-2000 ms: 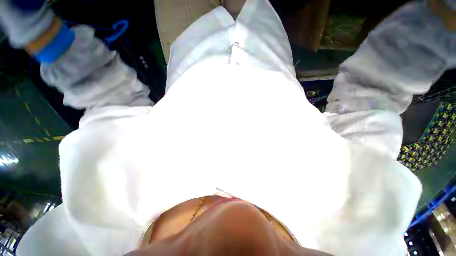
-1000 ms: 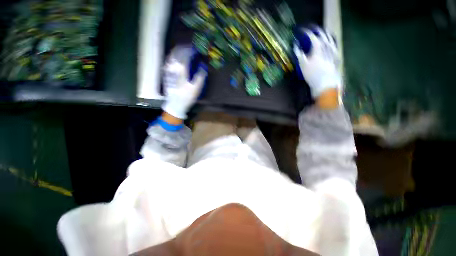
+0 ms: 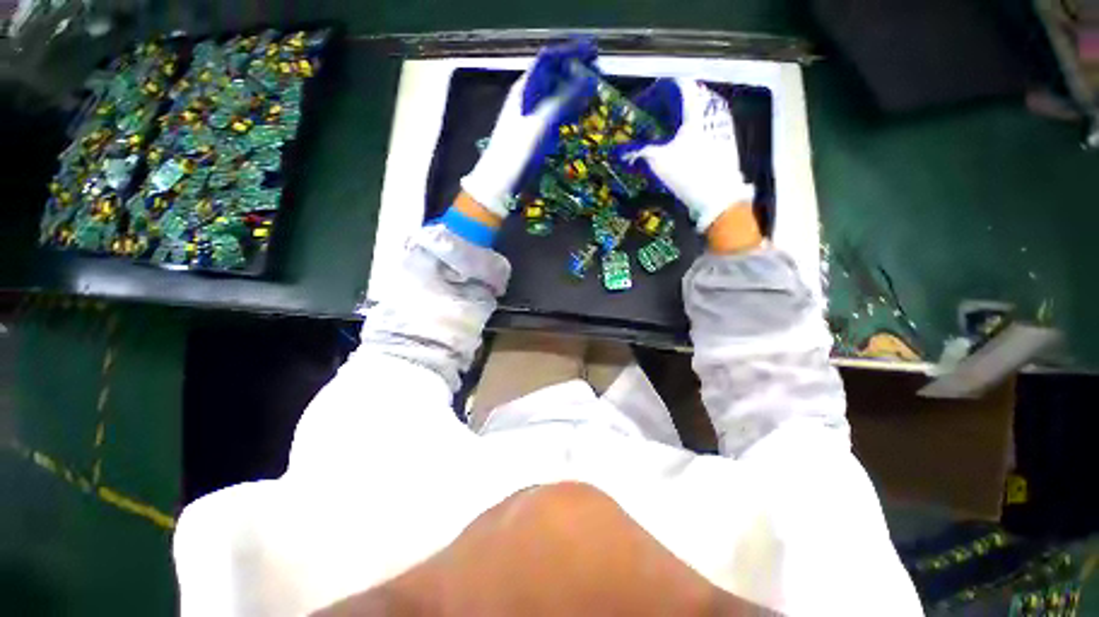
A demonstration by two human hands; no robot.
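Observation:
The black working tray [image 3: 566,283] lies in front of me with a loose pile of green single boards [image 3: 617,271] with yellow parts. My left hand [image 3: 524,139], in a white and blue glove, is over the tray's upper left, its blurred fingers closed at one end of a board strip [image 3: 629,111]. My right hand [image 3: 697,154], gloved alike, is at the strip's other end, thumb and fingers around it. The fingertips and strip ends are partly hidden and blurred.
A white sheet [image 3: 398,181] borders the tray. Full trays [image 3: 275,256] of boards stand at left. At right are scrap bits [image 3: 886,347] and a grey-silver bracket [image 3: 994,359] at the bench edge, above a brown cardboard box [image 3: 934,440]. More boards [image 3: 1042,597] show low right.
The view has tilted up to the bench. Since a second ago, both hands have moved from the tray's sides inward over the pile, and a strip now shows between them.

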